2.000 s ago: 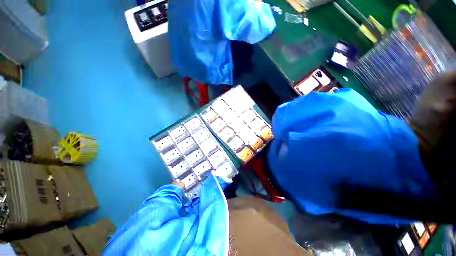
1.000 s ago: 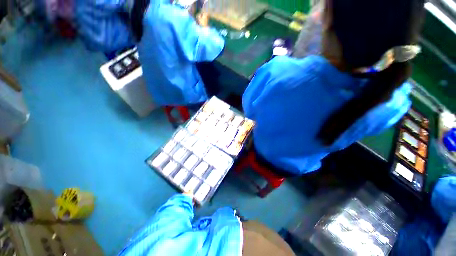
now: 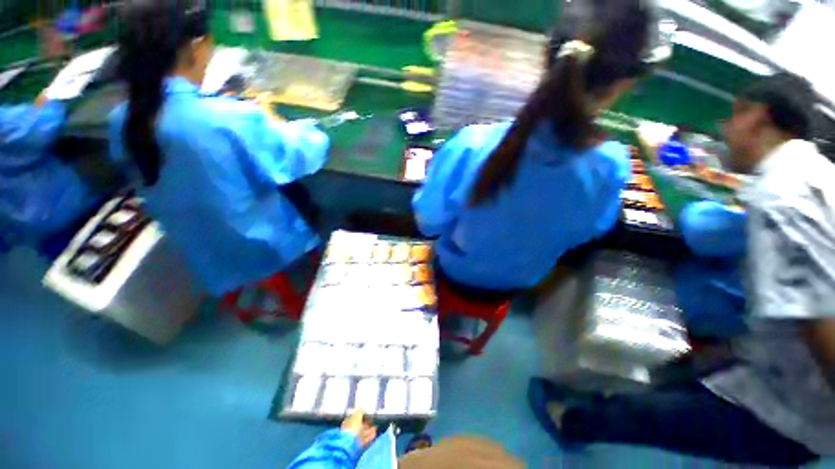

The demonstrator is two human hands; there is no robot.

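Observation:
A long blister tray (image 3: pixel 366 307) lies between two seated people, with rows of small white pieces and orange ones at its far right. It appears as two parts end to end. My left hand (image 3: pixel 358 428) is at the bottom centre, small and blurred, with its fingers at the tray's near edge. The frames do not show whether the fingers grip the edge or only touch it. What carries the tray is mostly hidden beneath it. My right hand is out of the picture.
People in blue smocks (image 3: pixel 215 174) (image 3: pixel 531 197) sit on red stools (image 3: pixel 471 316) at the green bench (image 3: pixel 366 137). A white bin (image 3: pixel 151 298) with dark units stands left. Shiny plastic-covered stack (image 3: pixel 632 321) and a person in a white top (image 3: pixel 792 247) are right.
The view has turned towards the bench and right. The tray now points straight ahead instead of slanting. My left hand stays at its near edge. The person in white has come into view.

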